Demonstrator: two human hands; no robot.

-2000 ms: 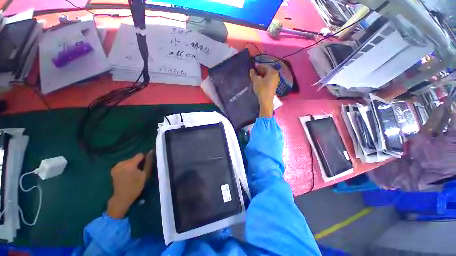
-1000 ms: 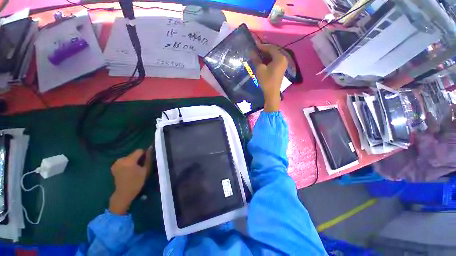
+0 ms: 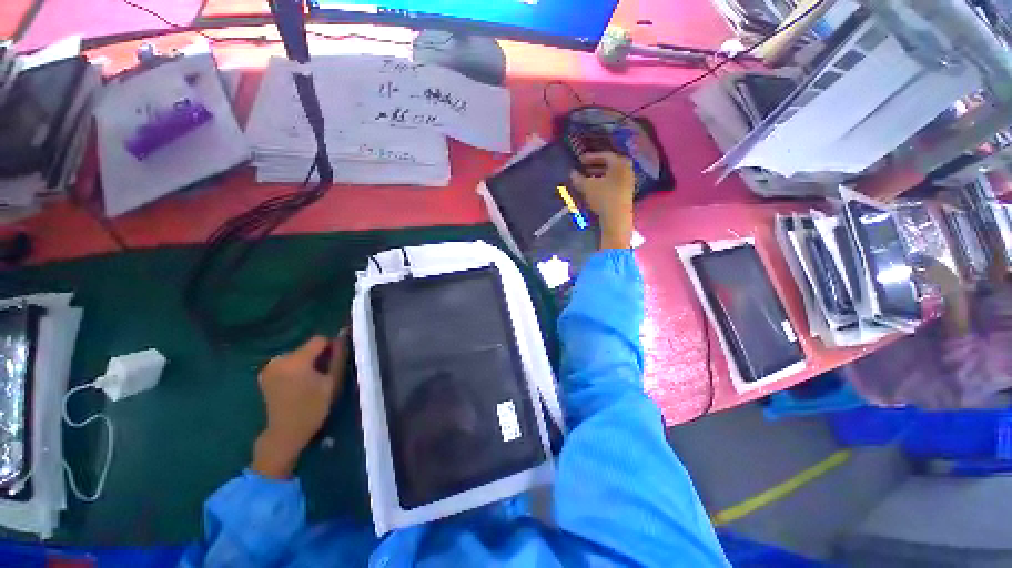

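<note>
A dark tablet (image 3: 455,388) with a barcode label (image 3: 508,421) lies on white sleeves on the green mat, a cord at its top edge. My left hand (image 3: 300,388) rests left of it, fingers curled; a dark spot shows between thumb and finger, and I cannot tell whether it is an object. My right hand (image 3: 607,194) has its fingers curled on the upper right edge of a second tablet (image 3: 535,200), which shows a small coloured logo and a white glare spot. That tablet lies tilted beside a round dark object (image 3: 644,144), partly covered by my hand.
Black cables (image 3: 239,250) hang over the mat. A white charger (image 3: 134,374) lies left, near film-wrapped tablets (image 3: 13,399). Handwritten sheets (image 3: 366,122) lie behind, below a monitor (image 3: 477,16). Another tablet (image 3: 749,311) and leaning tablets (image 3: 821,277) stand right, near another person's sleeve (image 3: 932,361).
My right hand raised the second tablet's face into the glare, then lowered it closer to the bench. Its screen has gone from dull white text to a coloured logo. My left hand has barely moved.
</note>
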